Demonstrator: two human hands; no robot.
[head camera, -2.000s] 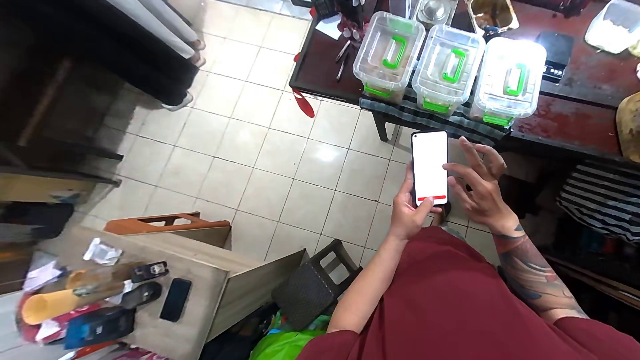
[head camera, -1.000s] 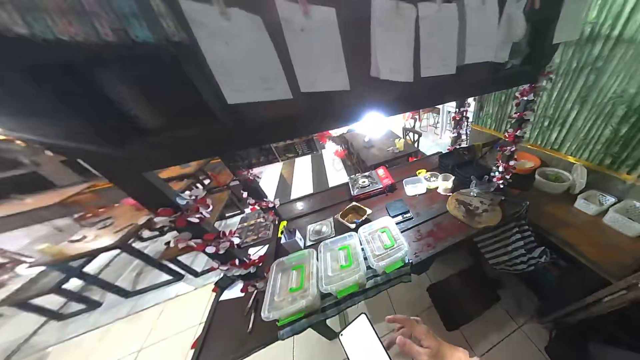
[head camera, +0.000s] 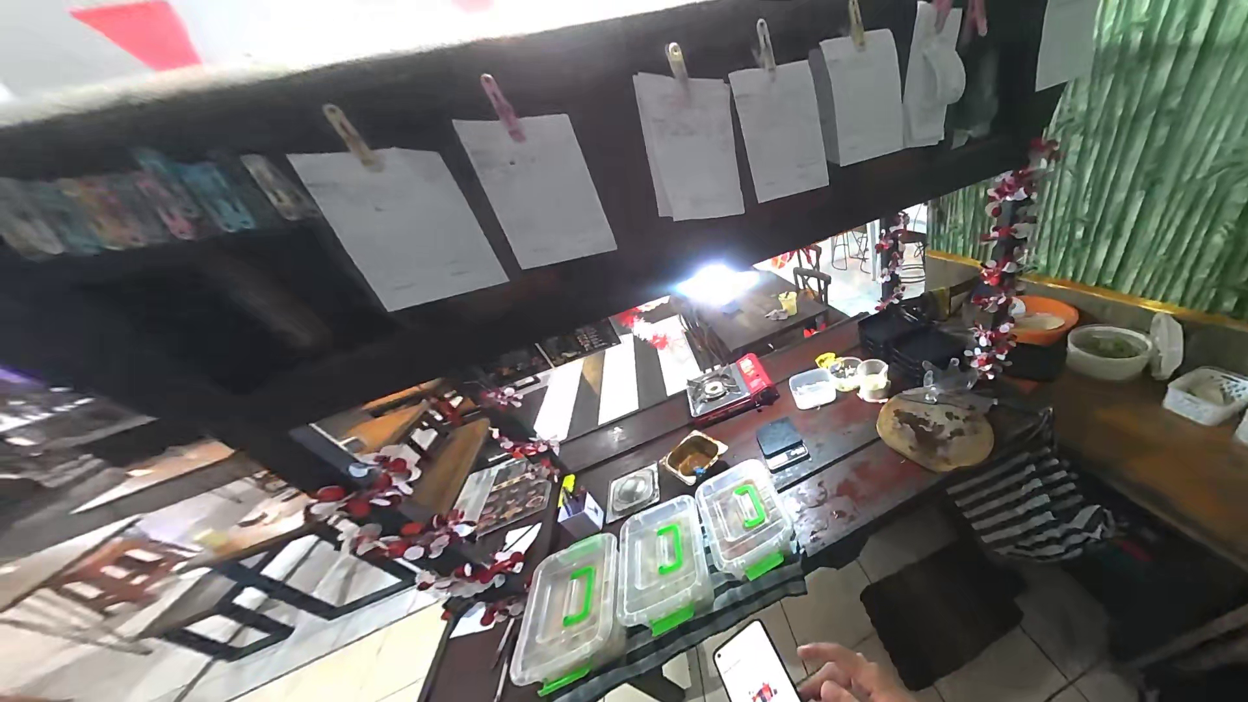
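At the bottom edge a smartphone (head camera: 756, 665) with a lit, mostly white screen is partly in view. Beside its right edge is my right hand (head camera: 846, 673), fingers apart and somewhat bent, holding nothing that shows. My left hand lies outside the picture. Just beyond the phone, three clear plastic boxes with green handles and latches stand side by side on the dark wooden counter: the left box (head camera: 568, 614), the middle box (head camera: 667, 565) and the right box (head camera: 746, 517).
Behind the boxes stand a steel pan (head camera: 694, 456), a kitchen scale (head camera: 783, 444) and a portable gas stove (head camera: 726, 388). A round wooden board (head camera: 934, 431) sits farther right. Papers (head camera: 536, 190) hang by clothespins from a dark beam above. A striped cloth (head camera: 1024, 502) hangs at the right.
The view has swung up from the floor to the counter and hanging papers. My left hand, on the phone two seconds ago, is out of view; the phone sits at the bottom edge.
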